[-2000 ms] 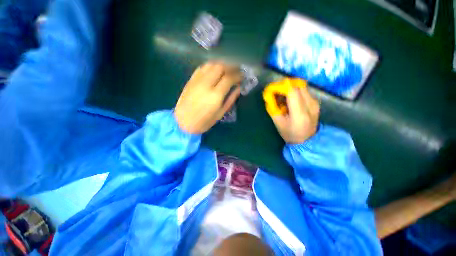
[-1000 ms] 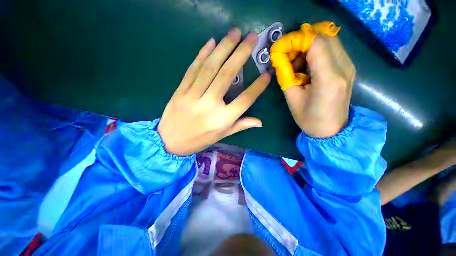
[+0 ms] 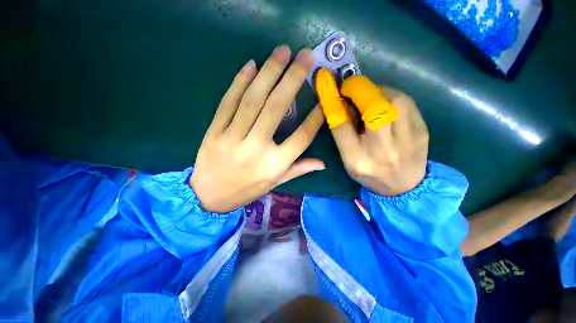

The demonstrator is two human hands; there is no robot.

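A grey lens cover [image 3: 323, 55] lies on the dark green bench in front of me. Two of its silver rings show; its lower part is under my fingers. My left hand [image 3: 252, 139] is bare, palm down with fingers spread, a fingertip at the plate's left edge. My right hand [image 3: 379, 139] wears orange-yellow finger cots; two covered fingertips touch the plate's lower part, close beside the rings. Whether they hold a tiny piece cannot be seen. Part of another lens cover [image 3: 288, 112] shows between my left fingers.
A black-rimmed tray [image 3: 529, 50] with many small blue pieces is at the upper right, cut off by the picture's edge. Another person's bare forearm [image 3: 524, 211] reaches in at the right, above dark cloth with lettering [image 3: 503, 276].
My right fingers have uncurled and come down on the plate's lower part. The plate has turned and shows its rings at a different angle. My left hand has shifted slightly left, still spread.
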